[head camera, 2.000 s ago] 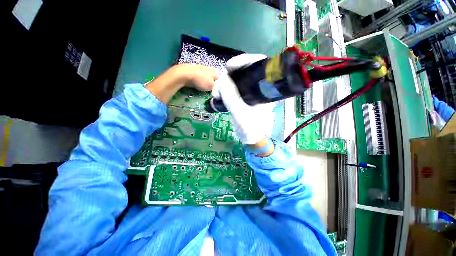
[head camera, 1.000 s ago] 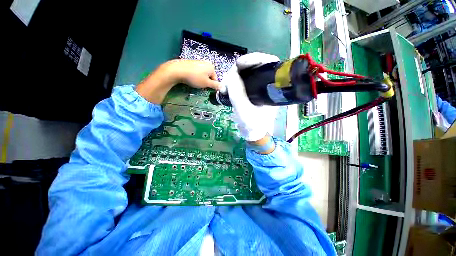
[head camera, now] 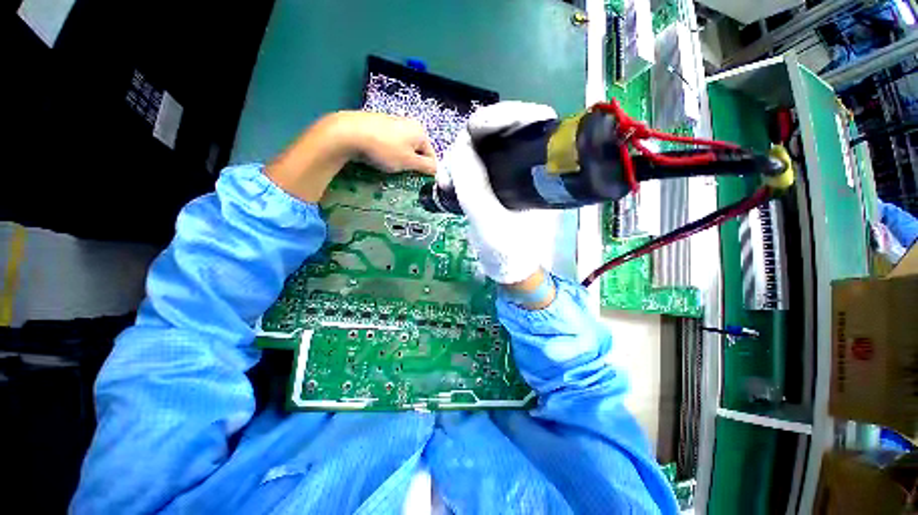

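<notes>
The green circuit board (head camera: 403, 287) lies solder side up in front of me. My right hand (head camera: 503, 216), in a white glove, is closed around the black electric screwdriver (head camera: 549, 166). The tool lies nearly level, its tip pointing left over the upper part of the board. My left hand (head camera: 388, 143) is bare, with its fingertips together at the board's far edge, close to the tool's tip. Whether the fingertips pinch a screw is too small to tell. The black screw tray (head camera: 428, 106), full of silvery specks, lies just beyond both hands.
Red and black cable (head camera: 695, 229) runs from the tool's rear on the right. Boards with heatsinks (head camera: 672, 75) stand in a row at the right, beside a green shelf with a finned heatsink (head camera: 760, 256) and pen (head camera: 738, 331). Cardboard box (head camera: 874, 347) at far right; black bins (head camera: 121, 111) at left.
Over the last two seconds the screwdriver has swung to a more level pose and shifted slightly right. My left hand has drawn slightly left and away, and its fingertips remain near the tool's tip.
</notes>
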